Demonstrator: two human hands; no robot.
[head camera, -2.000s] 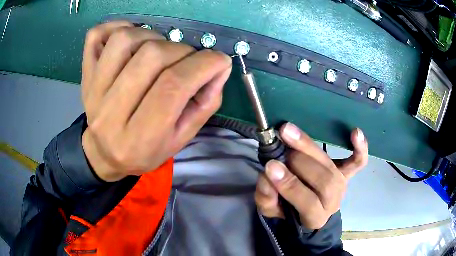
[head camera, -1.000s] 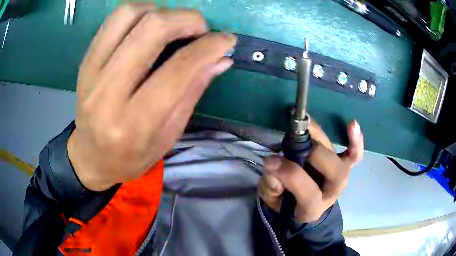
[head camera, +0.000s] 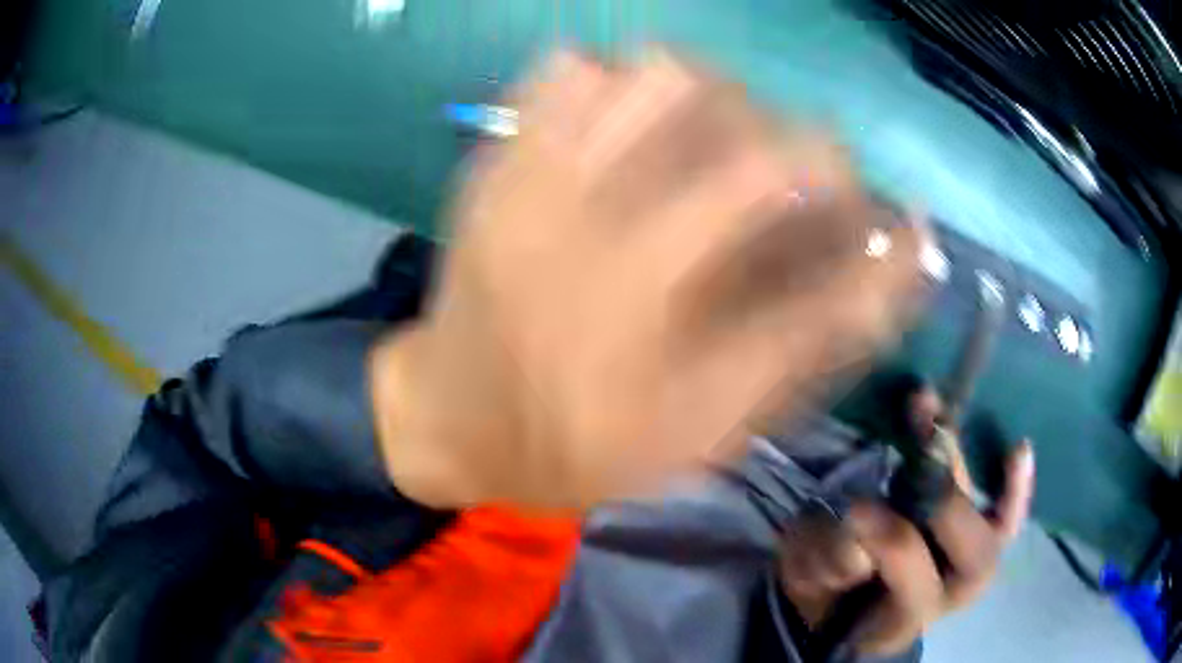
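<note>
The frame is blurred. My left hand (head camera: 622, 285) is large in the middle, over the left part of the dark strip; its fingers are curled, and whether it holds anything cannot be told. My right hand (head camera: 914, 544) at the lower right is closed around the grip of the soldering iron (head camera: 972, 356), whose barrel points up towards the strip's right part. The dark strip (head camera: 962, 259) lies on the green mat, with several bright round discs (head camera: 1031, 311) showing to the right of my left hand. The iron's tip is too blurred to make out.
The green mat (head camera: 285, 123) runs across the bench. Dark equipment (head camera: 1037, 78) stands at the upper right. A yellow sponge (head camera: 1163, 402) is cut off at the right edge. A blue object (head camera: 1138, 609) is at the lower right. A yellow line (head camera: 84, 317) crosses the grey floor at left.
The view has shifted, so the strip and both hands appear farther right. My left hand has moved right along the strip and covers more of it. My right hand still holds the iron.
</note>
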